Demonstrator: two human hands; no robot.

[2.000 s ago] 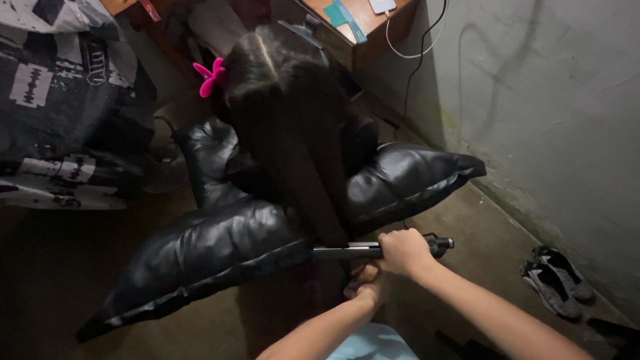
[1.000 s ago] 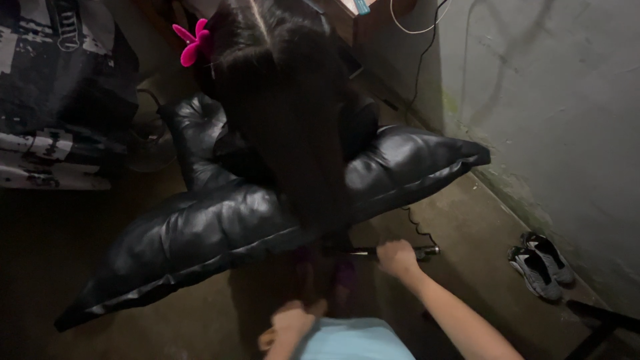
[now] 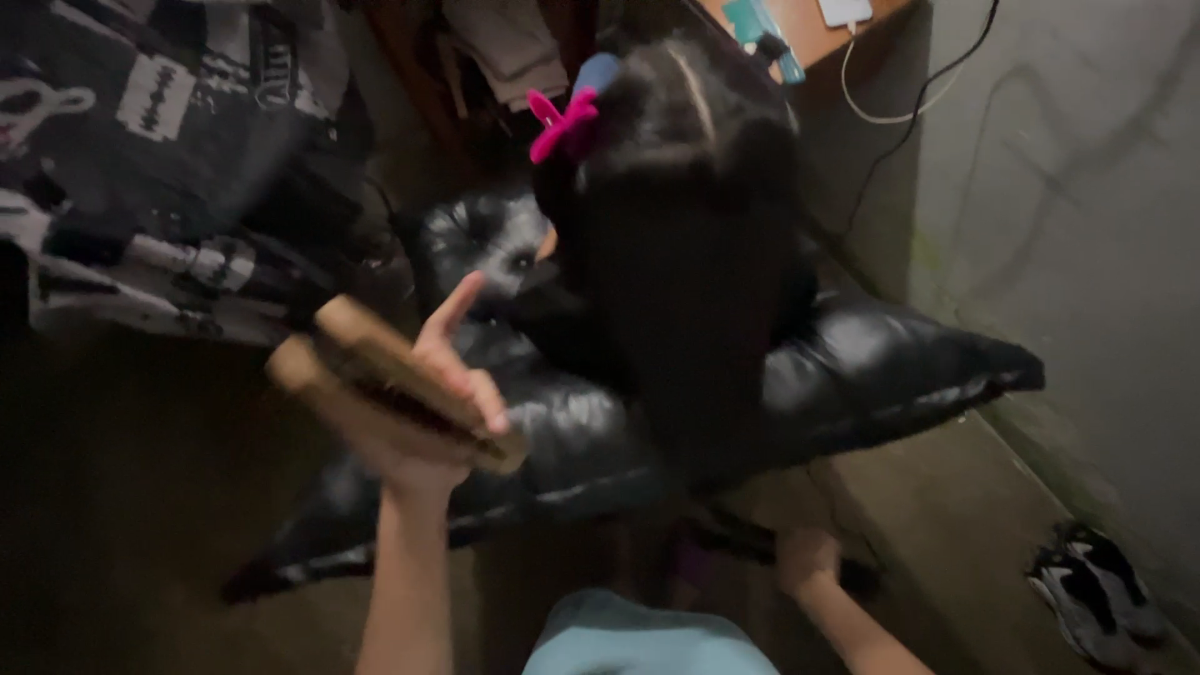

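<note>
A person with long dark hair, parted down the middle, sits with their back to me, a pink hair clip at the left of the head. My left hand, blurred, is raised left of the hair and holds a pair of tan, paddle-like pieces with dark matter between them, perhaps a two-sided hair brush. Low on the right, my right hand grips a dark hair straightener, below the hair ends. Whether its plates touch cannot be made out.
Black tufted leather cushions spread around the person. A patterned cloth hangs at left. Sneakers lie by the grey wall. A wooden table with a white charger and cables stands at top right.
My left hand has risen from low beside my light blue clothing to the left of the hair, with the tan pieces now plain in it. The straightener stays in my right hand, below the hair.
</note>
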